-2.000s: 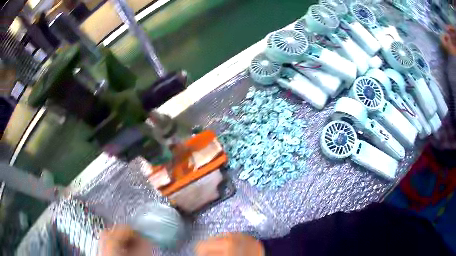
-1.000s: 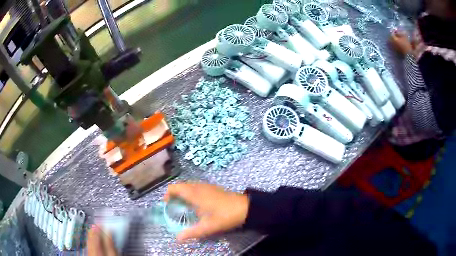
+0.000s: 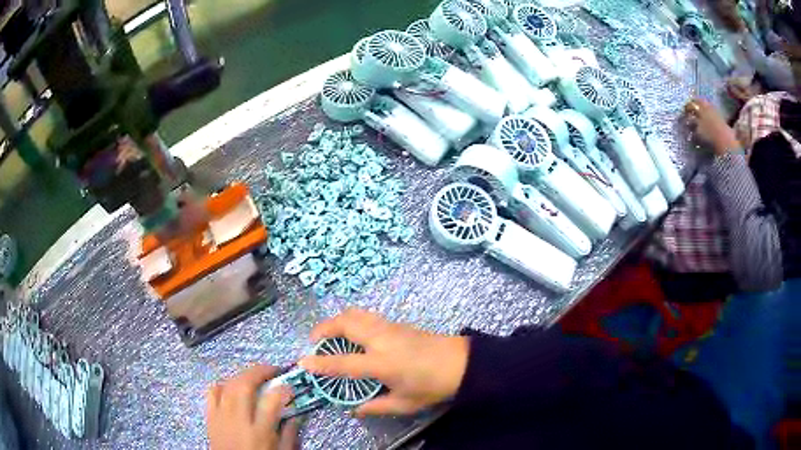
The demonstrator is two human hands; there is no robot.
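Note:
A mint fan unit [image 3: 345, 373] with a round spoked head lies low in front of me, on or just above the bubble wrap. My right hand [image 3: 397, 362] grips its round head, with thumb and fingers on opposite sides of the rim. My left hand [image 3: 248, 410] holds the narrow handle end, where dark strips show between the pale edges. My left fingers hide the rest of the handle. The orange press fixture [image 3: 207, 239] is empty of any fan, up and left of my hands, under the dark green press [image 3: 110, 132].
A loose heap of small mint fittings [image 3: 329, 211] lies right of the fixture. Part-assembled fans [image 3: 536, 255] are piled further right. Handle shells [image 3: 54, 378] stand in a row at far left. A green conveyor [image 3: 272, 39] runs behind. A person's hand [image 3: 710, 127] is at upper right.
The view has shifted, so the press and piles sit further left. My left hand, blurred and apart a second ago, now meets my right hand at the fan unit.

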